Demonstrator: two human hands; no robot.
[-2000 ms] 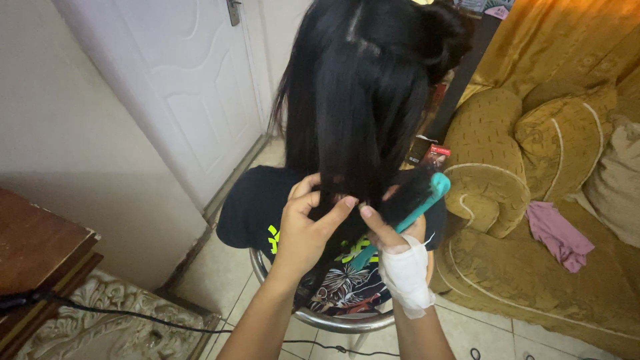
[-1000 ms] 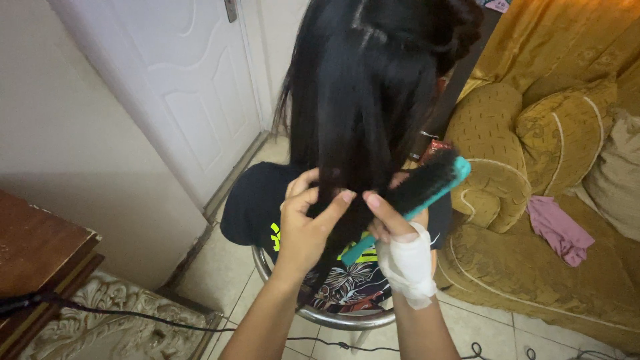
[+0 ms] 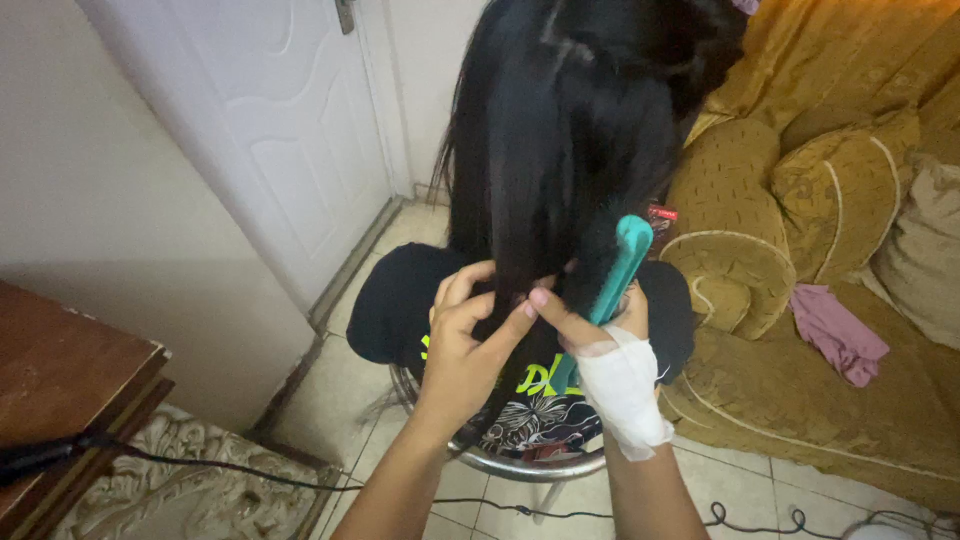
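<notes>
A person with long dark hair (image 3: pixel 540 150) sits facing away on a round metal-rimmed stool (image 3: pixel 555 469), in a dark shirt (image 3: pixel 401 307) with a bright yellow print. My left hand (image 3: pixel 472 337) has its fingers around a lock near the lower part of the hair. My right hand (image 3: pixel 592 322), with white gauze (image 3: pixel 622 390) around its wrist and palm, meets it thumb to thumb at the same lock. A teal hairbrush (image 3: pixel 622 270) rests in my right hand, its handle end pointing down past the palm. Its bristle side is against the hair and mostly hidden.
At the right is a mustard sofa (image 3: pixel 810 397) with cushions (image 3: pixel 727 225) and a pink cloth (image 3: pixel 840 337). A white door (image 3: pixel 300 112) stands at the upper left, wooden furniture (image 3: pixel 67 375) at the lower left. A black cable (image 3: pixel 262 476) crosses the tiled floor.
The brush in my right hand has turned from a slant with its bristles showing to a steeper angle against the hair. Both hands stay at the lock.
</notes>
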